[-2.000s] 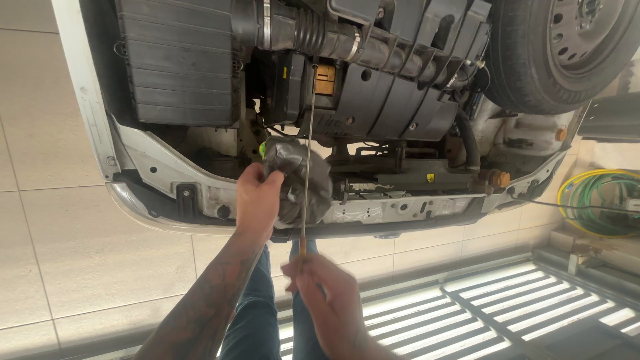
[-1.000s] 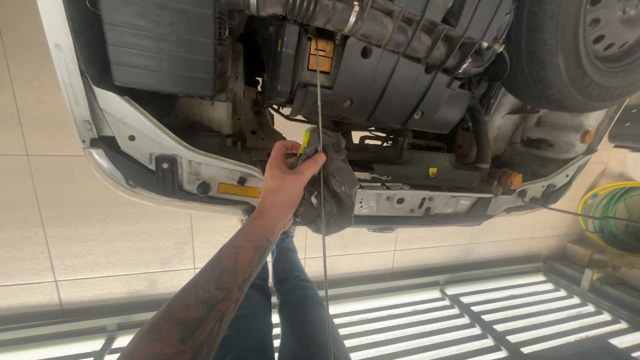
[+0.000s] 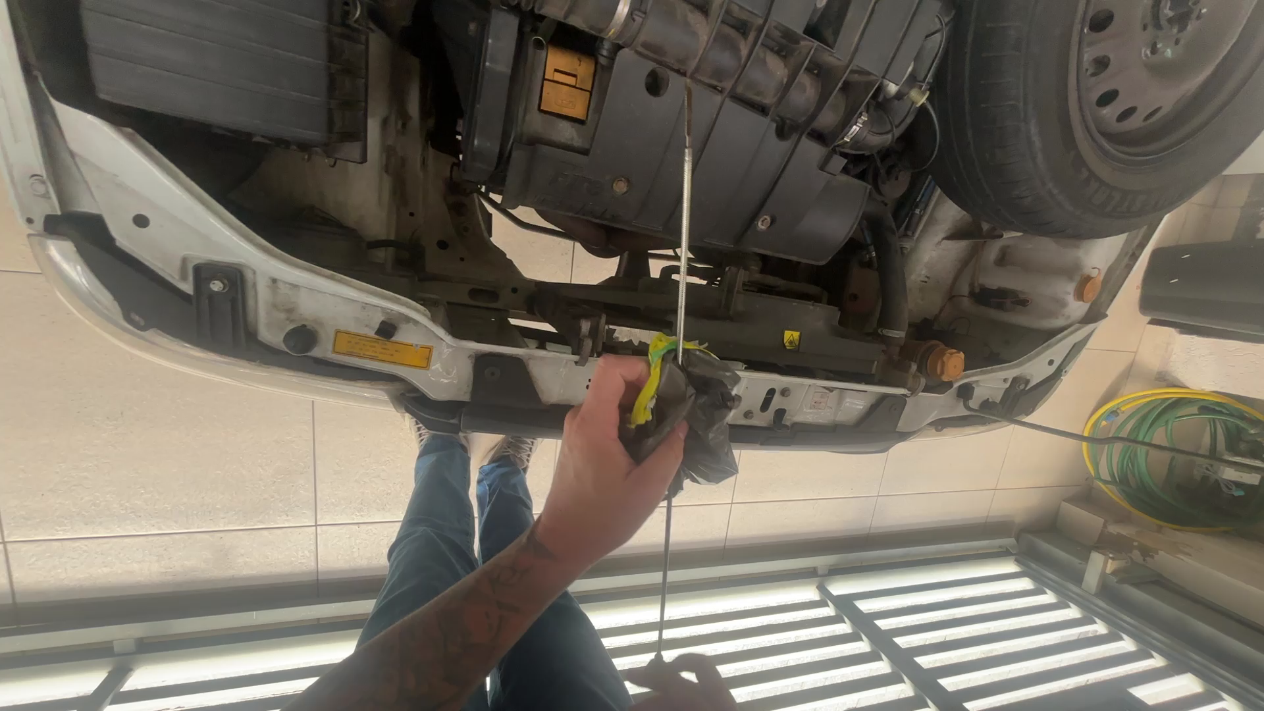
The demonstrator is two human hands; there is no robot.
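My left hand (image 3: pixel 612 469) is closed around a crumpled dark plastic bag or cloth (image 3: pixel 711 425) with a yellow-green edge, over the car's front crossmember. A long thin metal rod (image 3: pixel 684 237), resembling a dipstick, passes through this bundle. The rod's darker tip lies over the black engine cover (image 3: pixel 602 178), right of the orange-yellow cap (image 3: pixel 567 84). At the bottom edge of the view, the fingers of my right hand (image 3: pixel 681 681) pinch the rod's other end; the rest of that hand is cut off.
A spare wheel (image 3: pixel 1086 118) lies at the upper right of the engine bay, and a black ribbed box (image 3: pixel 212 69) at the upper left. The front crossmember (image 3: pixel 494 365) spans the view. Coiled green and yellow hoses (image 3: pixel 1165 454) are at right; a slatted gate (image 3: pixel 790 642) is below.
The rod's upper end has shifted from over the orange-yellow cap to its right. My right hand, out of view one second ago, shows again at the bottom. My left hand still grips the dark bundle.
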